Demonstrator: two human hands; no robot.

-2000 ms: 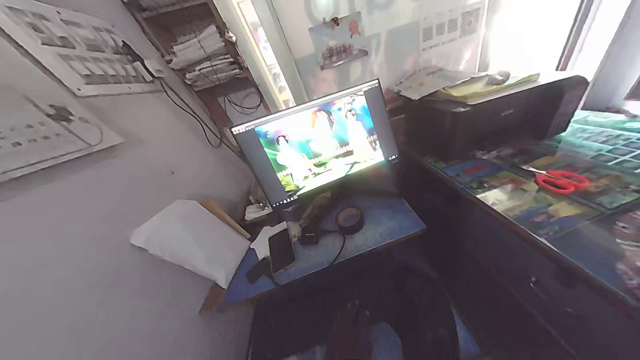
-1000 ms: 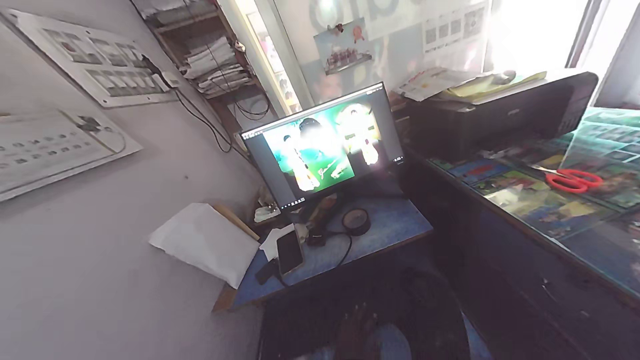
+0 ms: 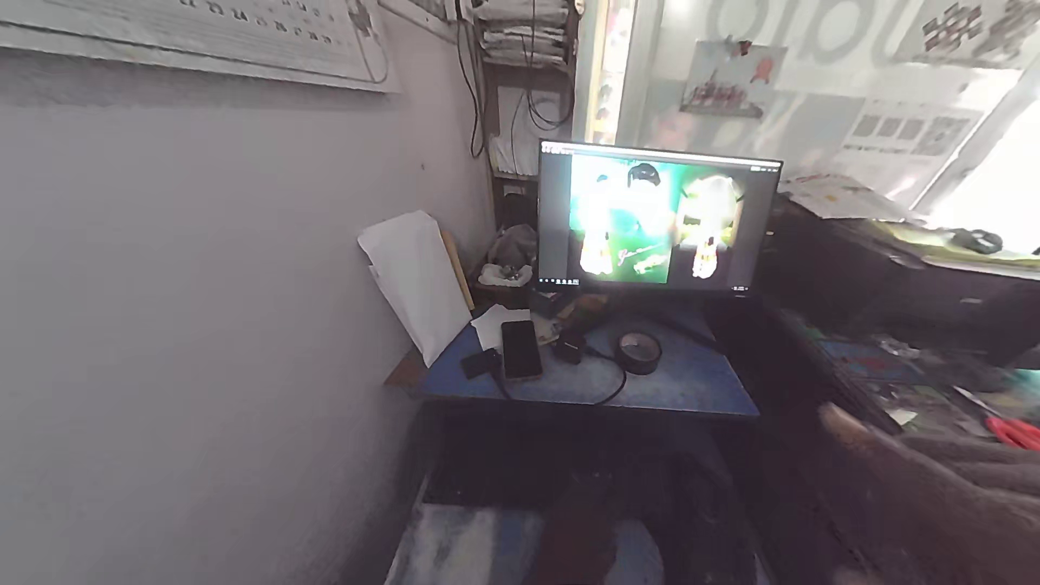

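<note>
My left hand is a dark shape low in the middle, in deep shade at the keyboard shelf below the blue desk top; its fingers barely show. My right hand is large and blurred at the lower right, close to the camera, one digit pointing up and left; whether it holds anything cannot be told. Red-handled scissors lie just beyond it, partly cut off by the frame. A lit monitor shows edited pictures of people. In front of it lie a black phone and a roll of black tape.
A white envelope leans on the wall at the desk's left. A black adapter with a cable lies between phone and tape. At right, a dark printer carrying papers stands on a glass-topped counter. Shelves with papers rise behind.
My right hand has come into view at the lower right, near the scissors. The view has turned and moved closer to the desk. The monitor's picture differs from two seconds ago.
</note>
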